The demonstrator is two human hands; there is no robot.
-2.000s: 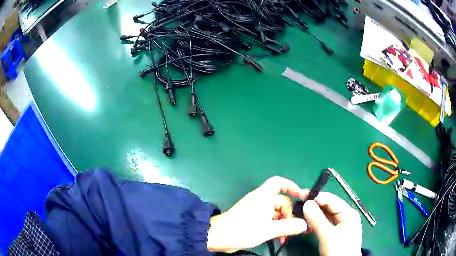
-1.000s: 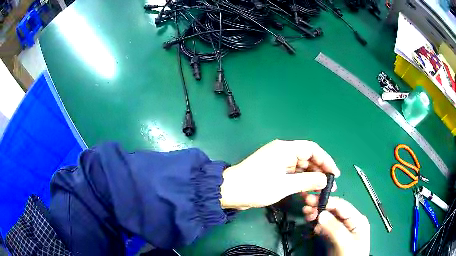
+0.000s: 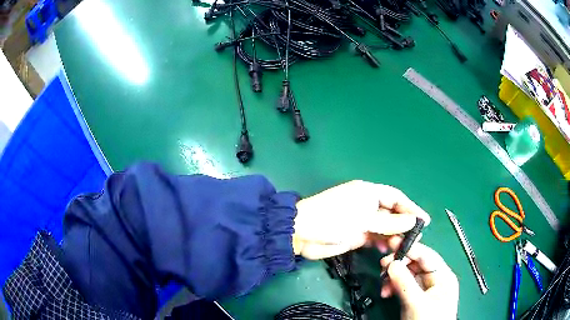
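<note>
A black ribbed connector [image 3: 410, 240] is held between my two hands over the green bench, tilted. My left hand [image 3: 362, 219] grips its upper end between thumb and fingers. My right hand [image 3: 423, 281] pinches its lower end. A black cable coil [image 3: 312, 311] lies below my hands, cut off by the bottom edge, with further connectors [image 3: 353, 286] beside it, partly hidden by my left hand. The slim silver craft knife [image 3: 467, 251] lies on the bench to the right of my right hand.
A tangled cable pile [image 3: 294, 37] with connector ends lies at the far side. Right: orange scissors [image 3: 507, 215], blue-handled pliers [image 3: 517, 281], white stick [image 3: 540, 256], steel ruler [image 3: 481, 137], green translucent item [image 3: 524, 141], yellow box [image 3: 537, 119], black cables. A blue bin [image 3: 50, 169] stands left.
Since the earlier frames, the view has shifted and the cable coil has come into view below. The hands have changed their hold, with the left hand now at the connector's upper end. The knife still lies on the bench.
</note>
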